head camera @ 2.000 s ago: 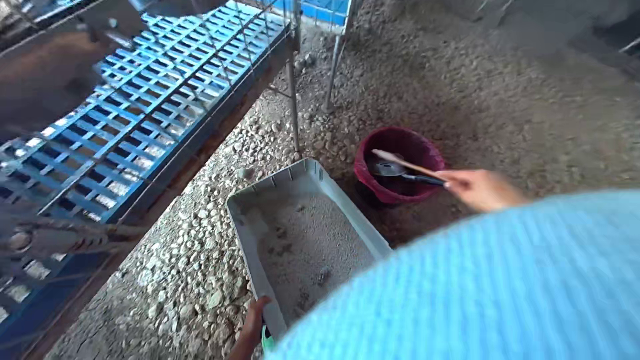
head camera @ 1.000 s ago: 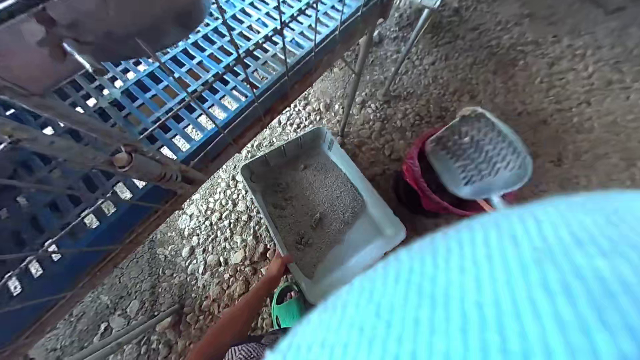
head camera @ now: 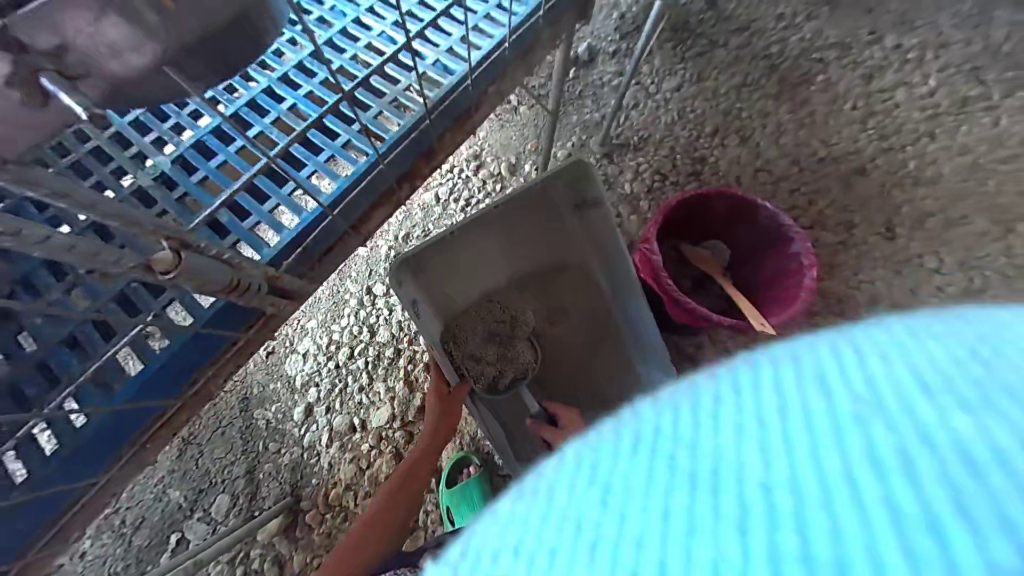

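Note:
A grey plastic litter tray (head camera: 576,240) stands tilted on the stony ground, with grey granular litter gathered along its left side. My left hand (head camera: 446,400) grips the tray's left rim. Inside the tray, my right hand (head camera: 556,424) is closed on the dark handle of a litter scoop (head camera: 528,400), whose bowl lies in or under the heaped litter (head camera: 492,340). Right of the tray is a bucket lined with a dark pink bag (head camera: 780,240); a wooden-handled tool (head camera: 740,296) leans in it over dark contents.
A raised cage with a blue slatted floor (head camera: 320,96) and wire sides fills the upper left. Its metal legs (head camera: 558,104) stand behind the tray. A green clog (head camera: 462,492) on a foot is below the tray, and a metal bar (head camera: 224,544) lies at lower left.
The scoop, over the bucket one second ago, is now in the tray with my right hand. The litter, earlier spread along the tray, is heaped at its left side. The view has moved closer.

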